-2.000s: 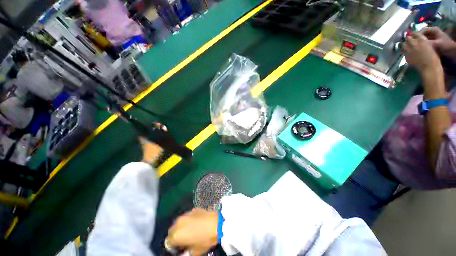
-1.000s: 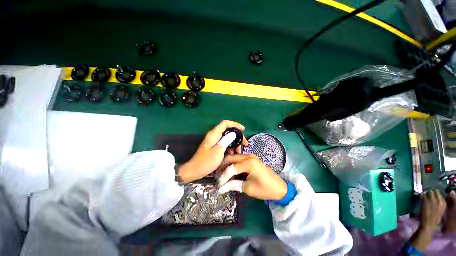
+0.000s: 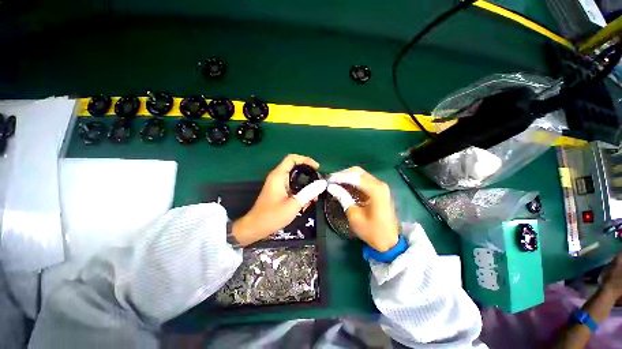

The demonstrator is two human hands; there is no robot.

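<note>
My left hand (image 3: 276,204) holds a round black unit (image 3: 303,178) between thumb and fingers, above the far section of the black parts tray (image 3: 322,272). My right hand (image 3: 368,208), with white finger cots, has thumb and forefinger pinched together at the unit's right edge. Whether a small part is between those fingertips is too small to tell. The screw dish (image 3: 335,217) lies under my right hand, which hides much of it. Silver metal pieces (image 3: 269,276) fill the tray's near section, and a few lie in its far section.
Two rows of black units (image 3: 187,131) lie along the yellow line. Two more units (image 3: 360,73) lie farther back. White foam sheets (image 3: 119,204) are at left. The electric screwdriver (image 3: 477,129) hangs before the parts bags (image 3: 470,208). A teal box (image 3: 508,272) and another person's arm (image 3: 593,313) are at right.
My right hand has moved up from the tray's near section to the unit's right edge. The unit has shifted slightly left. Earlier, the view was turned toward the right side of the bench.
</note>
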